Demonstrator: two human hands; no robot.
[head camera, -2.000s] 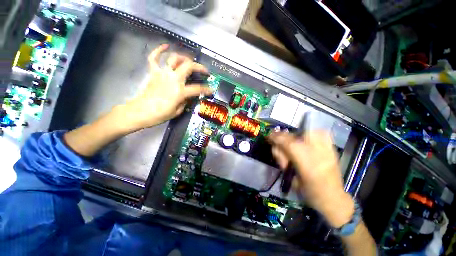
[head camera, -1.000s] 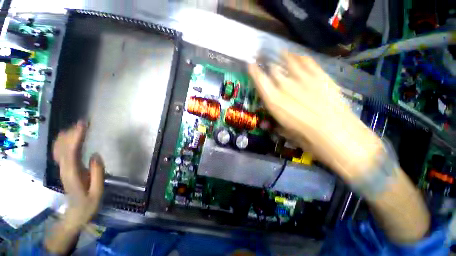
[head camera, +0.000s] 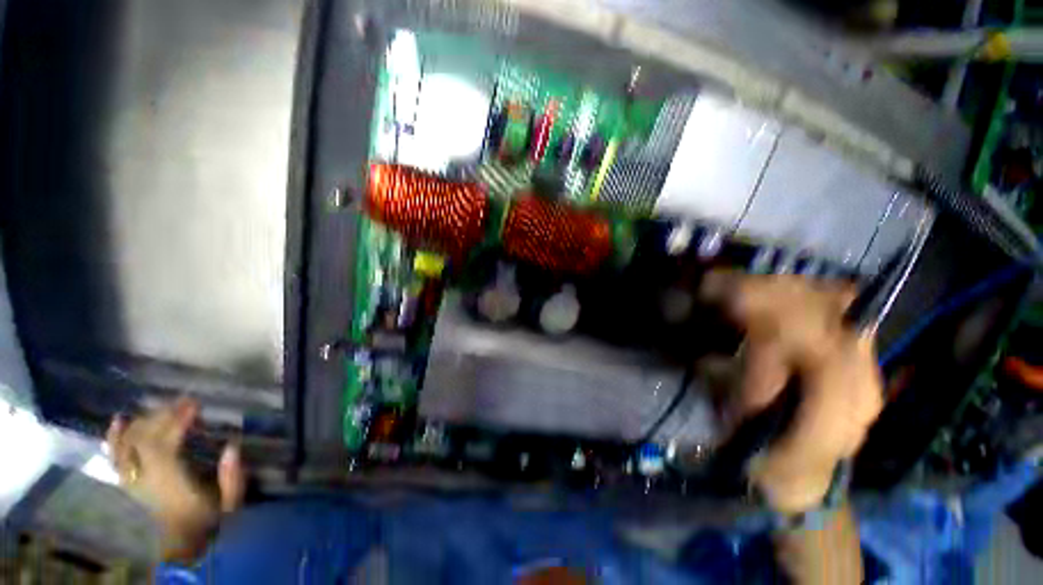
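A green circuit board (head camera: 366, 394) lies in a dark carrier (head camera: 324, 263) in front of me. It bears two copper-orange chokes (head camera: 429, 208), two round capacitors (head camera: 559, 310), a long silver heatsink (head camera: 538, 371) with a thin black cable across it, and pale heatsink blocks (head camera: 732, 171) at the upper right. My right hand (head camera: 801, 377), blurred, is over the board's right part with its fingers bent; I cannot tell if it holds anything. My left hand (head camera: 172, 469) is open and empty at the near rail, left of the carrier.
A metal conveyor rail (head camera: 755, 69) runs along the far side. A pale flat plate (head camera: 204, 183) lies left of the carrier. A blue cord (head camera: 955, 306) and part of another board (head camera: 1021, 371) show at the right. The wearer's blue clothing is along the near edge.
The view has moved closer to the board. My right hand has moved from the far rail down to the board's right part. My left hand has moved down to the near rail.
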